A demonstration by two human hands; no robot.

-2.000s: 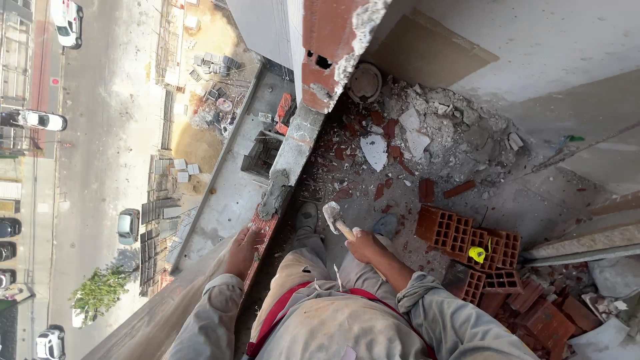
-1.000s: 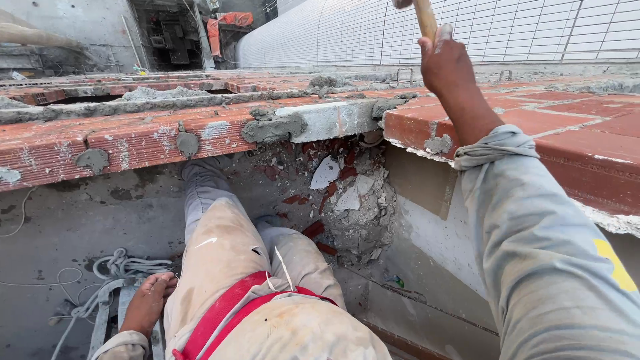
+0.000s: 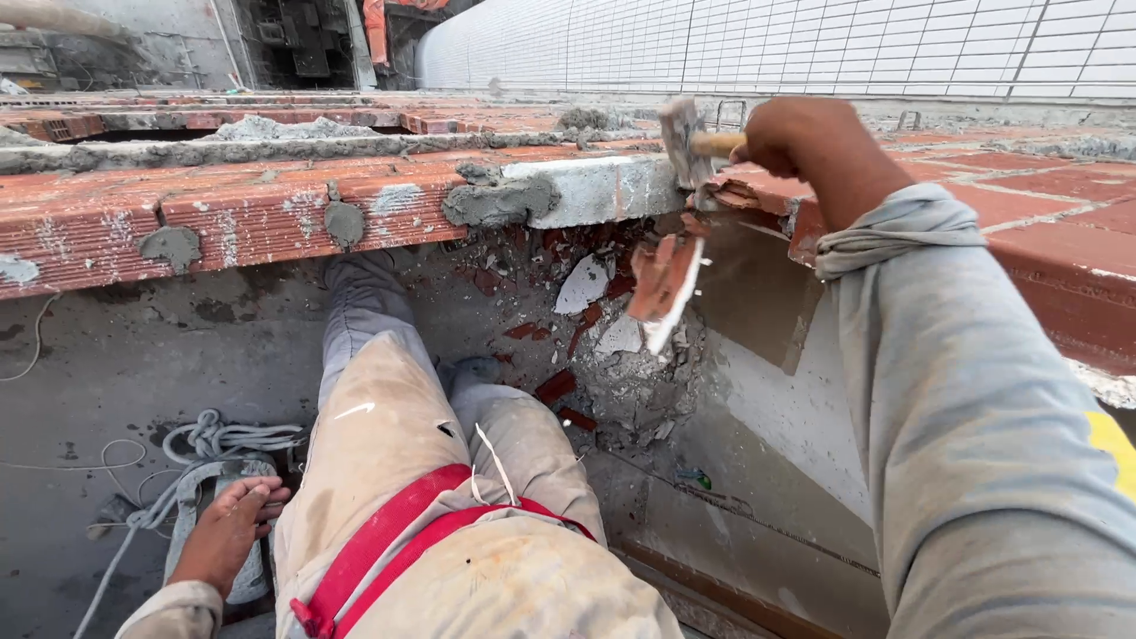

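My right hand (image 3: 794,138) grips the wooden handle of a mortar-crusted hammer (image 3: 688,142). Its head is at the broken end of the red hollow-brick wall (image 3: 994,209), beside a grey concrete block (image 3: 612,191) set in the wall. Just below the hammer, a broken brick piece (image 3: 661,275) with white plaster on one side is in mid-air. My left hand (image 3: 232,528), empty with fingers slightly bent, hangs low on the left by a grey metal piece (image 3: 186,515) and a coiled rope (image 3: 213,444).
Rubble (image 3: 639,390) and brick shards lie on the floor beyond my feet. Another brick course with grey mortar (image 3: 293,155) runs along the left. Past the wall are a white tiled facade (image 3: 781,44) and a drop to a lower level.
The hammer has come down from its raised position onto the wall, and a brick piece has broken off. My left hand, on the wall two seconds ago, is now low at my side. The view has turned strongly.
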